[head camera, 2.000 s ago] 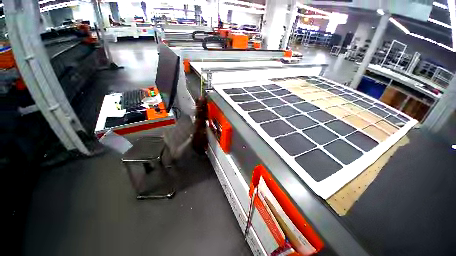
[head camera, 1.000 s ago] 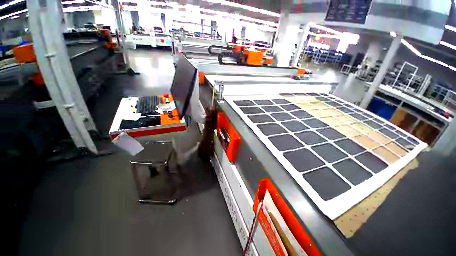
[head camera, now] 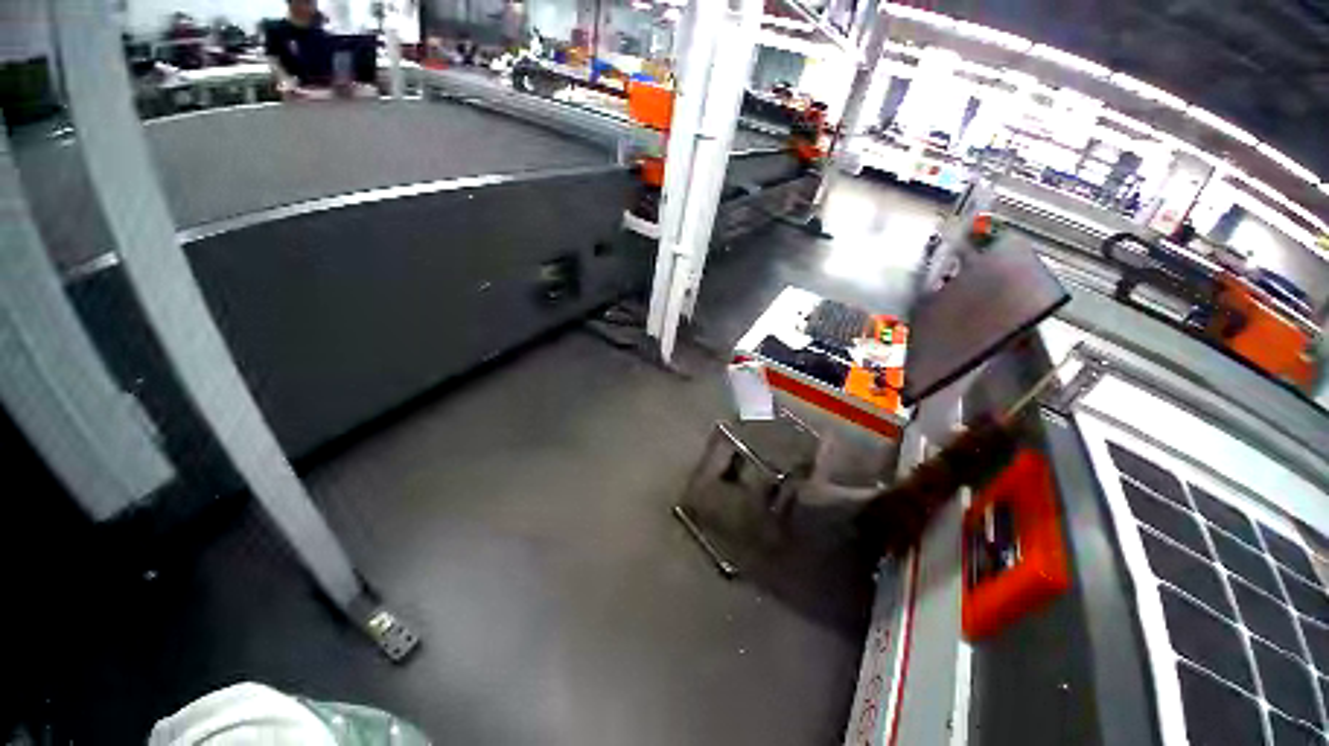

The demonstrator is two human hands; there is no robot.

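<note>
Neither of my hands is in view. At the right edge the cutting bed holds a white grid sheet (head camera: 1232,583) over dark rectangles, cut off by the picture's rim. On the near side of the machine is an orange-red tool pocket (head camera: 1016,542) with dark items inside. Behind it stands the operator console (head camera: 819,354) with a black keyboard, orange parts and a tilted screen (head camera: 979,313). A small metal stool (head camera: 768,442) stands by the console, partly blurred. A pale sheet (head camera: 751,391) hangs at the console's near corner.
Another long dark cutting bed (head camera: 423,277) lies left, with a person (head camera: 314,51) behind it. A slanted white post (head camera: 219,335) stands near left, another post (head camera: 697,175) beyond. A whitish rounded thing (head camera: 248,717), unclear, is at the bottom edge. An orange cutting head (head camera: 1265,332) is upper right.
The view has swung left and tilted. The grid sheet has shifted to the right edge, and the lower orange pocket with papers has left the picture. The left bed and person have come into view.
</note>
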